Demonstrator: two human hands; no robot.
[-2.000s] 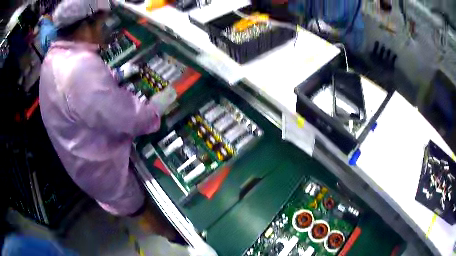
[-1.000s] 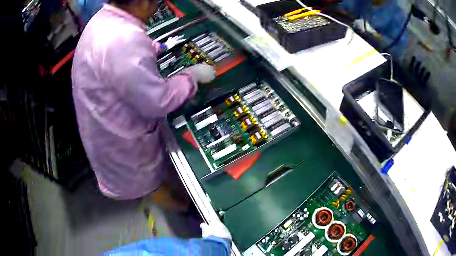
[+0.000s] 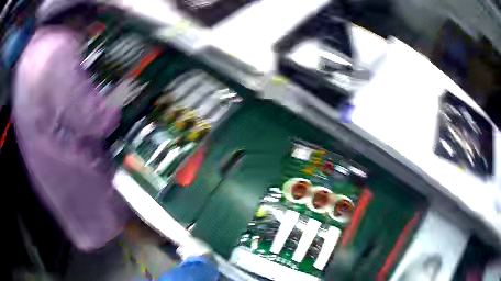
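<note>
The picture is blurred. A green circuit board with three copper-orange rings and three long white strips (image 3: 305, 236) lies in its chassis on the dark green pallet (image 3: 269, 126), nearest in front of me. A red foam strip (image 3: 358, 217) runs along its right side. My left hand (image 3: 193, 249), in a white glove below a blue sleeve, is at the near metal rail at the bottom, left of the board. Its fingers are too blurred to read, and I see nothing clearly held. My right hand is not in view.
A person in a pink coat (image 3: 66, 142) stands at the left by another board unit (image 3: 176, 121). A black bin (image 3: 313, 60) and a black tray of small parts (image 3: 466, 134) stand on the white shelf. A pale metal surface (image 3: 431, 247) is at lower right.
The view has swung right, so the units and the person appear further left and the three-ring board shows more fully. My left hand remains near the rail, with less sleeve visible.
</note>
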